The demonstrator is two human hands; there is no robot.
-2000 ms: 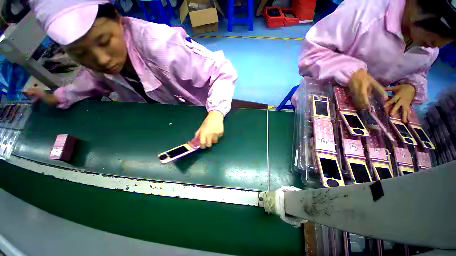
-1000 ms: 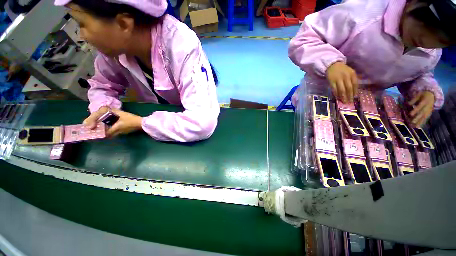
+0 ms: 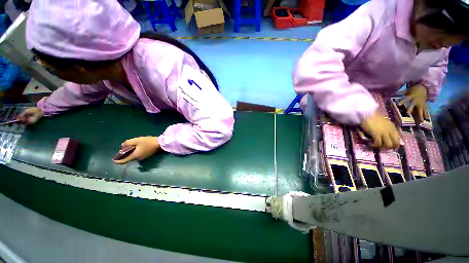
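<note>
Neither of my hands is in the picture. In front of me a pink block (image 3: pixel 64 151), perhaps a closed phone or small stack, stands at the left of the green belt (image 3: pixel 205 159). At the right, open flip phones (image 3: pixel 335 141) with pink keypad halves and dark screens lie in rows in a clear tray (image 3: pixel 308 149). The grey bar hides the tray's near edge.
The left worker's hand (image 3: pixel 136 149) holds a small dark-and-pink phone over the belt; the other reaches to a tray at far left. The right worker's hand (image 3: pixel 381 131) is over the phones. A grey bar (image 3: pixel 391 210) crosses the lower right, and a pale metal strip (image 3: pixel 154 192) edges the belt.
The left worker's hands have moved apart, and the open phone is gone from above the pink block. The right worker's hands have moved over the tray, where the upper phones look rearranged or partly covered.
</note>
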